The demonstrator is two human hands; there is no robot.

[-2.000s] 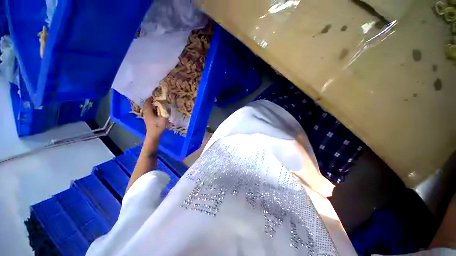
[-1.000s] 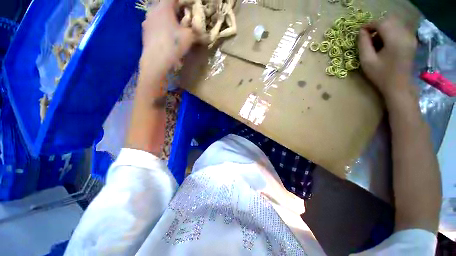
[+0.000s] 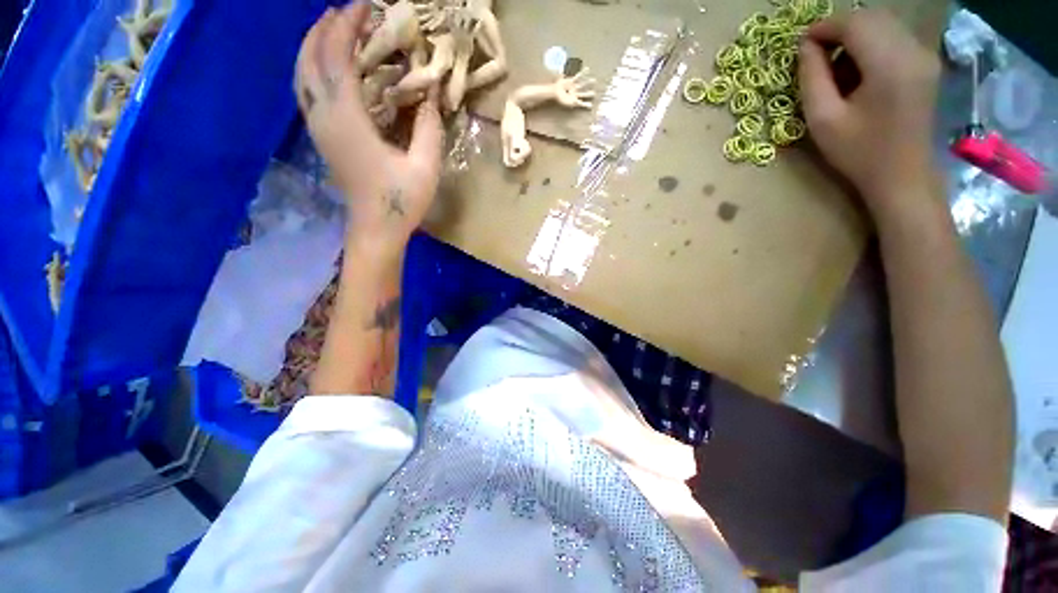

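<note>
Beige figure arms (image 3: 447, 58) lie heaped at the top left of the cardboard mat (image 3: 650, 255). My left hand (image 3: 369, 145) is at the heap's left side, thumb and fingers spread around some arms; whether it grips one cannot be told. A single bent arm (image 3: 516, 122) lies apart, right of the heap, its spread fingers pointing right. A pile of yellow-green rings (image 3: 760, 81) is at the mat's upper right. My right hand (image 3: 870, 99) is at the pile's right edge, fingers curled with thumb and fingertips close; whether a ring is between them cannot be told.
A large blue bin (image 3: 174, 151) with beige arms stands at left. A lower blue bin with tan-brown arms (image 3: 304, 342) and a white liner (image 3: 261, 290) is below. A white disc (image 3: 555, 58) is mid-board. A pink-red tool (image 3: 1000, 160) lies at right.
From the lower bin, my left hand came up to the heap on the mat. One arm now lies separately beside the heap. My right hand came into view and stays by the rings.
</note>
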